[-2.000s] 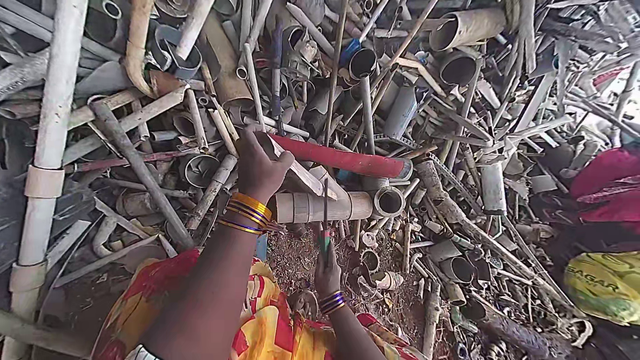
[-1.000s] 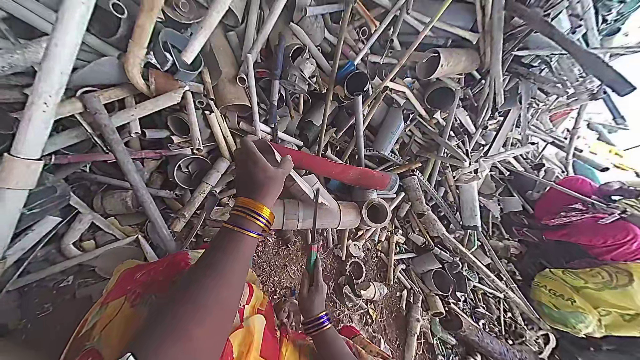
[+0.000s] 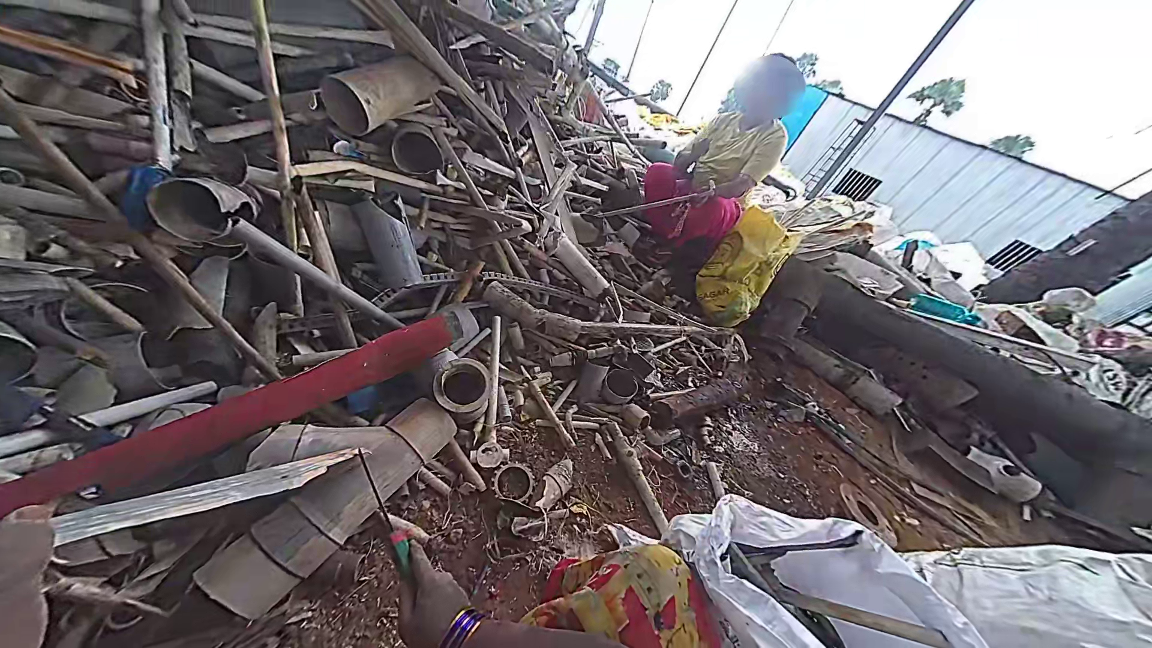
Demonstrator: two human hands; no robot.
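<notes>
My right hand [image 3: 430, 601], with bangles at the wrist, is closed on the green and red handle [image 3: 400, 547] of a tool with a thin, dark, upright shaft [image 3: 376, 490]. The tool's tip stands in front of a wide jointed pipe [image 3: 315, 517] lying on the pile. Left of it a pale, splintered flat strip [image 3: 202, 495] runs toward the left edge, below a long red pipe [image 3: 243, 423]. My left hand is not in view. Patterned red and yellow cloth [image 3: 630, 594] covers my lap.
A heap of scrap pipes [image 3: 378, 90] fills the left and middle. A person [image 3: 738, 148] sits beyond it by a yellow sack [image 3: 747, 265]. A thick dark pipe [image 3: 981, 378] lies at right; a white sack [image 3: 810, 576] holding pieces lies near my lap.
The view has swung up and to the right, bringing in the whole seated person and a shed. My left hand, earlier at the strip and red pipe, has left the view. My right hand still holds the tool.
</notes>
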